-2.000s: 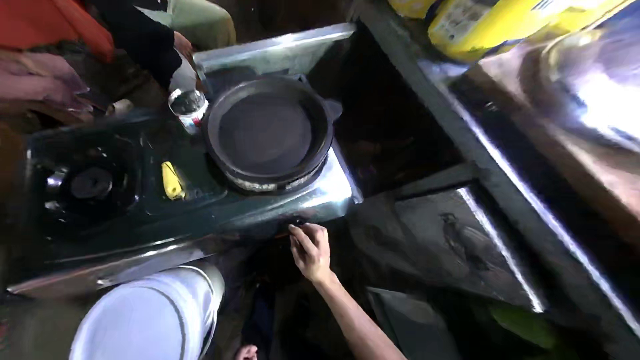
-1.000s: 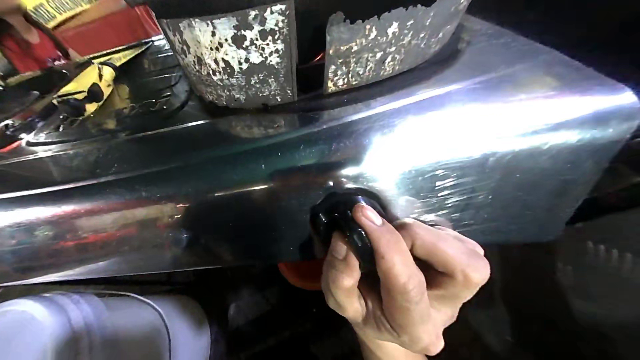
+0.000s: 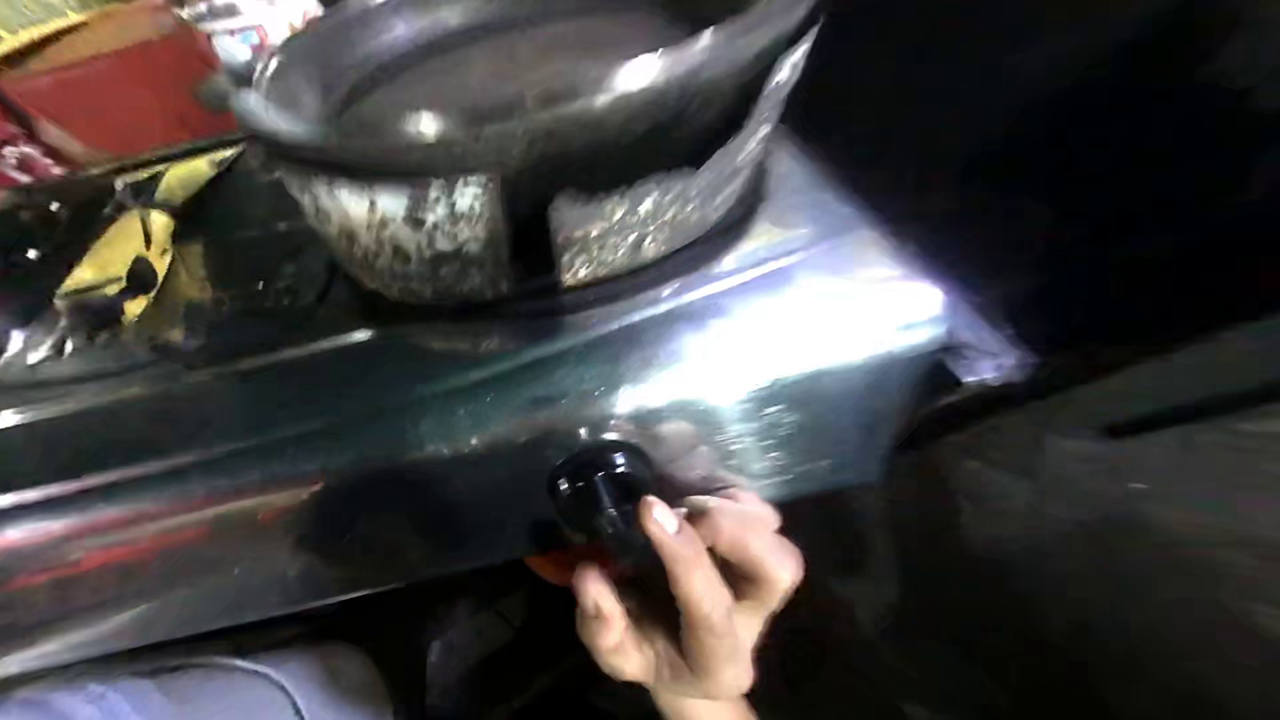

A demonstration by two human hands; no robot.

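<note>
My right hand (image 3: 690, 590) is at the front panel of a shiny metal gas stove (image 3: 420, 470). Its thumb and index finger are on either side of the lower part of a black stove knob (image 3: 600, 490); the fingertips' contact is partly blurred. Above the knob, a dark round pan (image 3: 520, 100) rests on a worn, flaking metal burner ring (image 3: 420, 235) with a gap in its front. No flame can be made out. A yellow object with black parts (image 3: 125, 255) lies on the stovetop to the left. My left hand is out of view.
A pale rounded container (image 3: 210, 690) stands below the stove front at the lower left. Something red (image 3: 120, 100) is behind the stove at the upper left. The stove's right corner (image 3: 990, 360) borders a dark area.
The view has moved much closer to the stove since the first frame. My right hand, near the stove's front edge then, is at the knob in the later two frames.
</note>
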